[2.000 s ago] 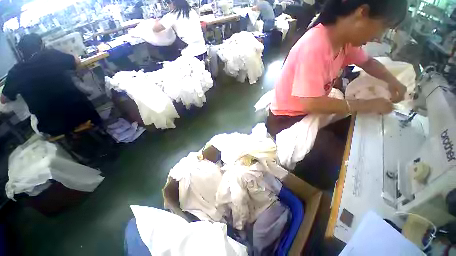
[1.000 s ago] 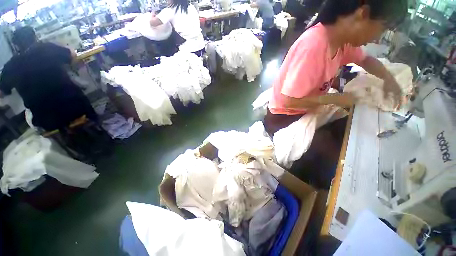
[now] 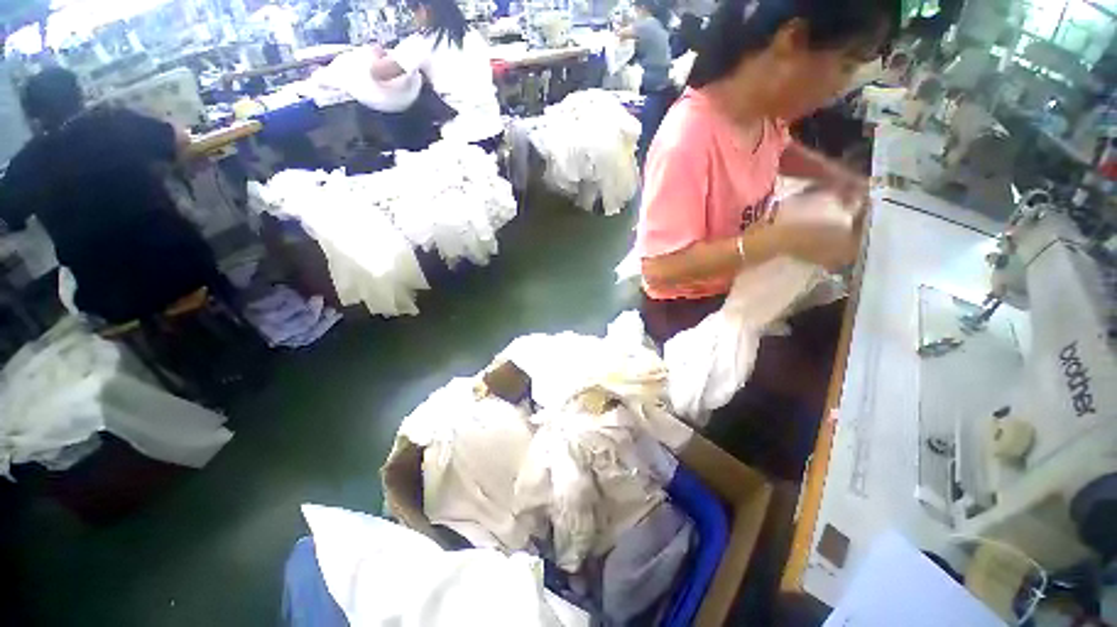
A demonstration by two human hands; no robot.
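Observation:
Neither of my hands is in the picture. A smooth white cloth (image 3: 423, 576) lies over my blue-clad leg (image 3: 304, 585) at the bottom edge. Just beyond it stands a brown carton (image 3: 741, 539) heaped with cream cloth (image 3: 478, 453). A blue tub rim (image 3: 708, 527) shows inside its right side, with a grey-lilac piece (image 3: 647, 557) below the cream heap.
A neighbour in a pink top (image 3: 704, 184) holds cream cloth (image 3: 796, 263) at the table edge. A "brother" sewing machine (image 3: 1072, 355) stands on the pale table (image 3: 876, 404) at right. A white sheet (image 3: 900, 594) is lower right. Cloth heaps (image 3: 453, 202) and workers are behind.
The neighbour has drawn the cream cloth off the machine table toward their body and leans further left. The machine bed is now uncovered. The view has shifted slightly.

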